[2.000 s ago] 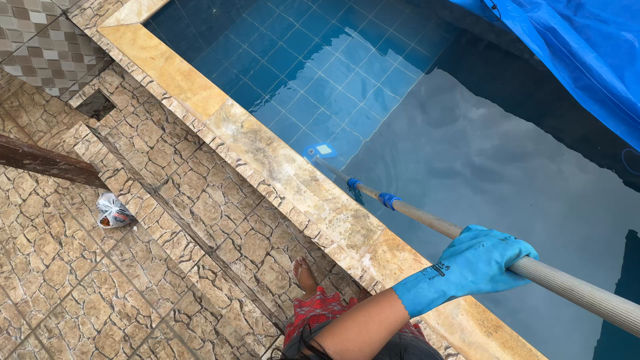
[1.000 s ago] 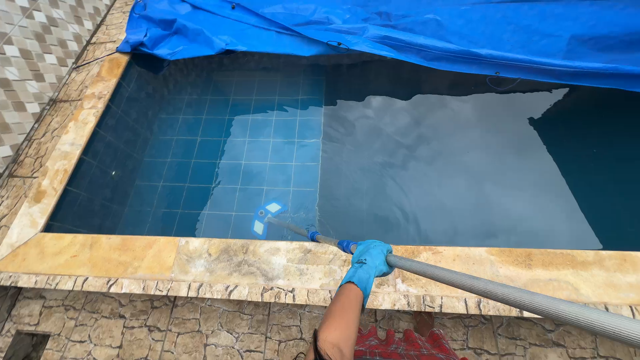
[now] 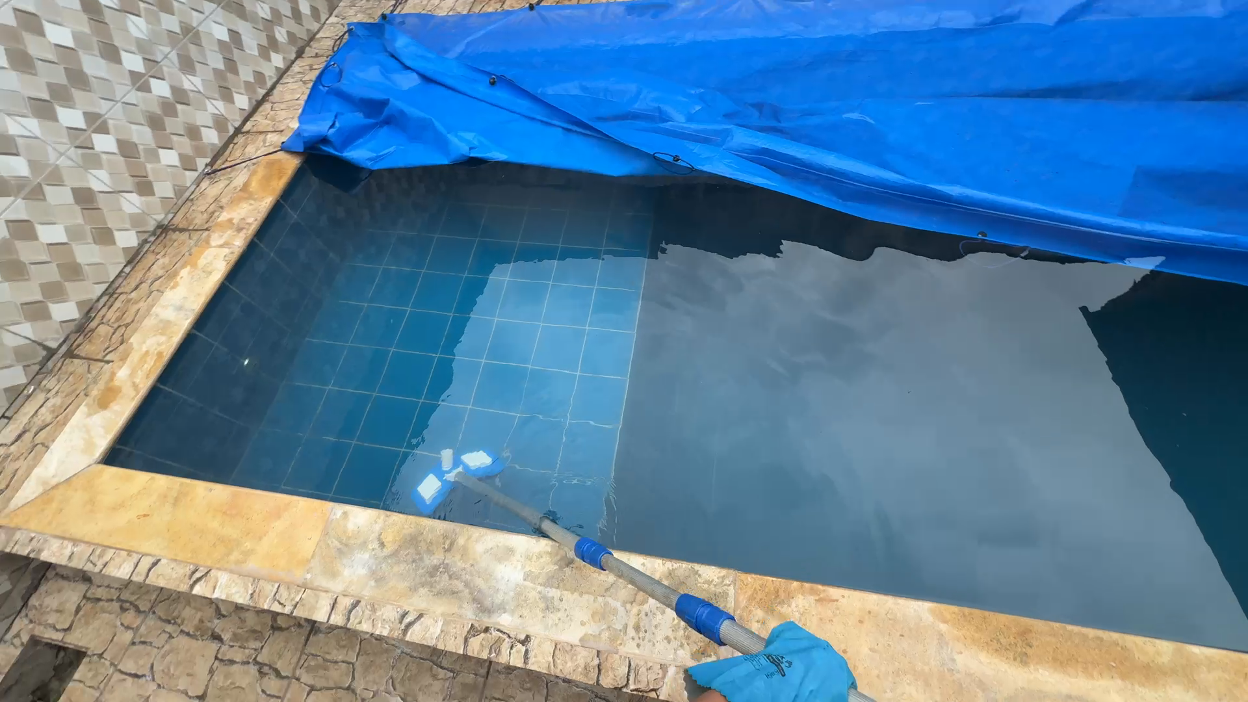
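Note:
My left hand (image 3: pixel 780 668), in a light blue rubber glove, is closed around a grey ribbed telescopic pole (image 3: pixel 648 585) with blue collars, at the bottom edge of the view. The pole slants up and left across the stone edge into the pool water (image 3: pixel 829 409). At its far end, a blue and white pool cleaning head (image 3: pixel 454 476) lies in the water over the pale blue tiles, close to the near pool wall. My right hand is out of view.
A blue tarpaulin (image 3: pixel 829 127) covers the far side of the pool. Yellowish stone coping (image 3: pixel 185 522) borders the water. A wall with a checkered tile pattern (image 3: pixel 107 146) stands at the left. Below the coping is stone-patterned paving (image 3: pixel 185 643), with a dark square opening (image 3: pixel 39 671).
The view has swung strongly, bringing the pool's far side and tarpaulin into sight. My left hand stays closed on the pole throughout.

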